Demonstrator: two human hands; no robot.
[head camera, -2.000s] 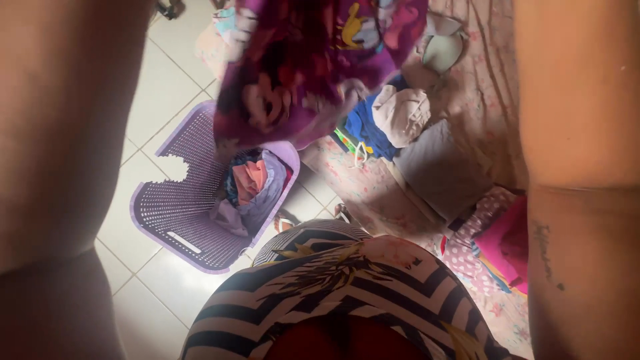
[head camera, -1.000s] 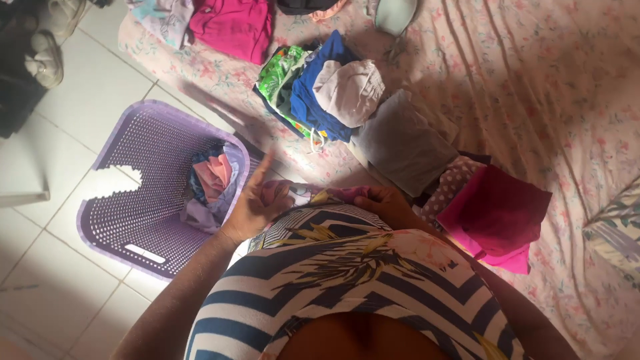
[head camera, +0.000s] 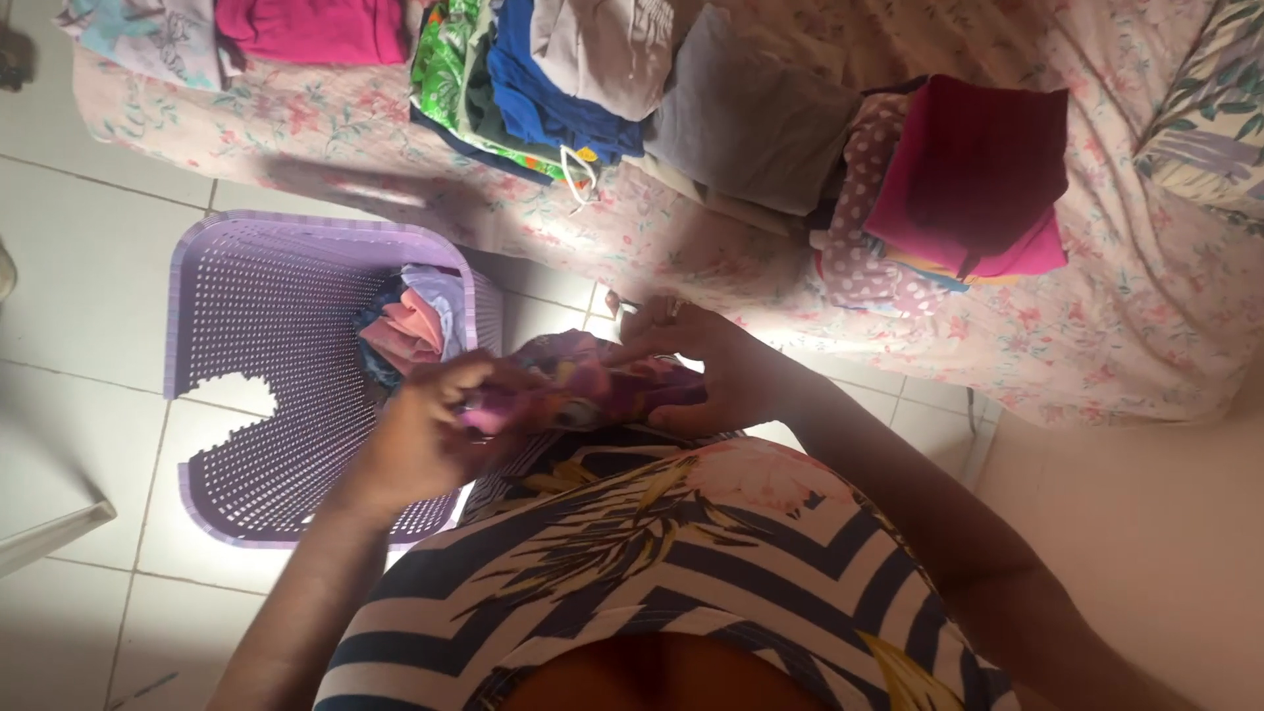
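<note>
A purple patterned cloth garment (head camera: 583, 380) is stretched between my two hands, just above my striped top. My left hand (head camera: 434, 425) grips its left end, somewhat blurred, close to the rim of the purple laundry basket. On the other end, my right hand (head camera: 706, 370) has its fingers bent around the fabric. The purple perforated plastic laundry basket (head camera: 286, 232) lies open toward me on the left, with salmon, lilac and dark blue clothes (head camera: 410, 321) inside. Part of the garment is hidden behind my fingers.
Along the bed with its floral sheet (head camera: 326, 118) lie folded clothes: a pink piece (head camera: 311, 30), a green, blue and beige pile (head camera: 563, 99), a grey pile (head camera: 750, 118), and a magenta and polka-dot pile (head camera: 973, 178). White floor tiles (head camera: 79, 247) surround the basket. A pale furniture leg (head camera: 59, 533) stands at left.
The purple garment was raised high in front of me two seconds ago; it is now low, near my waist. My left hand, with fingers spread one second ago, has closed on the cloth.
</note>
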